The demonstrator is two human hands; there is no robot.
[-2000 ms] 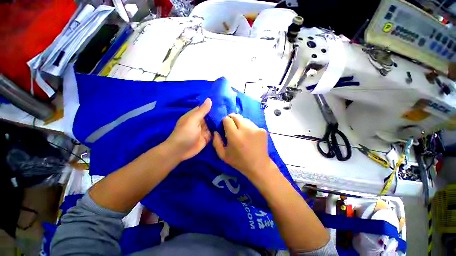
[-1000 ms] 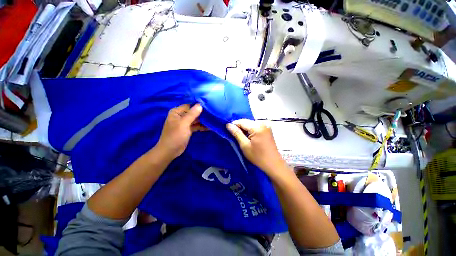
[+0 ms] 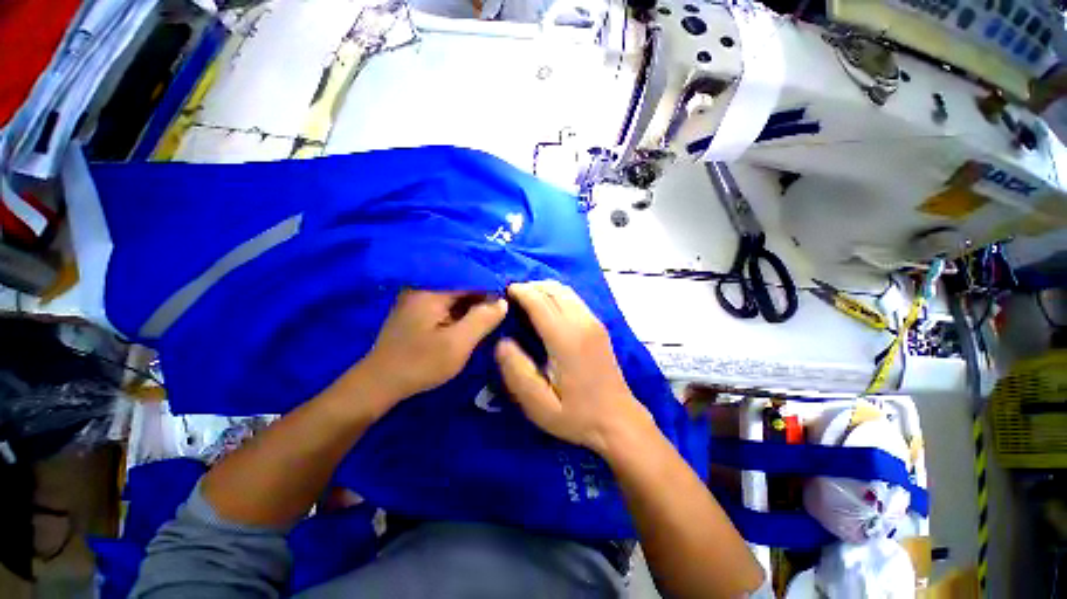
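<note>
A large royal-blue garment piece (image 3: 339,234) with a grey stripe and white print lies across the table's front and hangs over my lap. My left hand (image 3: 433,342) pinches the fabric near its middle. My right hand (image 3: 568,363) is beside it, its index fingertip at the same fold and its thumb apart, lower down. The fingertips of both hands nearly meet. The exact grip at the fold is partly hidden. The presser foot and needle area (image 3: 608,176) is beyond the garment's right part, apart from my hands.
The machine head (image 3: 842,140) stands at the upper right with a white band (image 3: 749,88) over it. Black-handled shears (image 3: 758,275) and yellow-handled snips (image 3: 854,307) lie right of the needle. A side bin (image 3: 919,415) holds white bundles. Papers are stacked at the upper left.
My hands have come together at one fold and sit lower on the garment. The long white-edged fold no longer shows, and small white print now shows near the garment's top.
</note>
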